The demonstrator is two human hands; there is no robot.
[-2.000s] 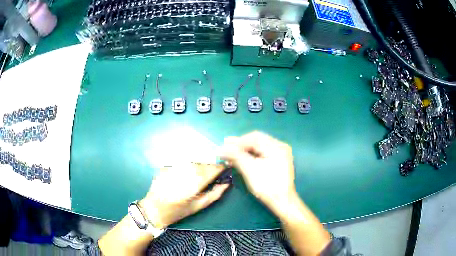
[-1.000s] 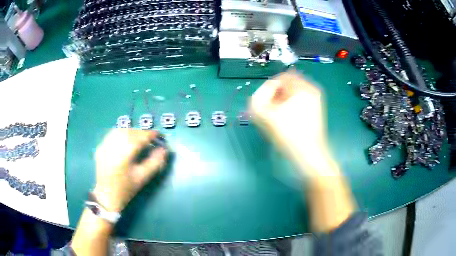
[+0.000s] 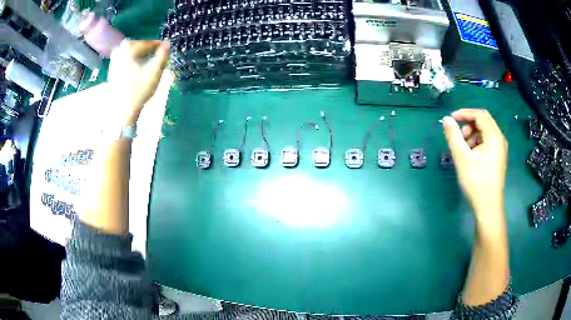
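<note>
Several small grey squarish lens holders (image 3: 354,157) with round centres lie in a spaced row on the green mat (image 3: 350,262). Thin wires with tiny white ends run up from most of them. My right hand (image 3: 479,140) is over the mat at the right end of the row, beside the last holder (image 3: 446,160). Its fingertips are bent together near a tiny white speck; whether they grip it is unclear. My left hand (image 3: 139,72) is raised at the rear left, by the left edge of the stacked blister trays (image 3: 257,50). Its fingers are blurred and I cannot tell what they hold.
A silver-white screw feeder (image 3: 401,37) and a grey box with a blue label (image 3: 479,62) stand at the rear. A dark heap of modules (image 3: 551,169) and black cable are right. Board strips (image 3: 62,181) lie on the white sheet, left, partly behind my forearm. A pink bottle (image 3: 100,34) is rear left.
My left hand has gone from the mat's front up to the rear left and no longer shows the dark thing. My right hand is at the row's right end, where one more holder shows.
</note>
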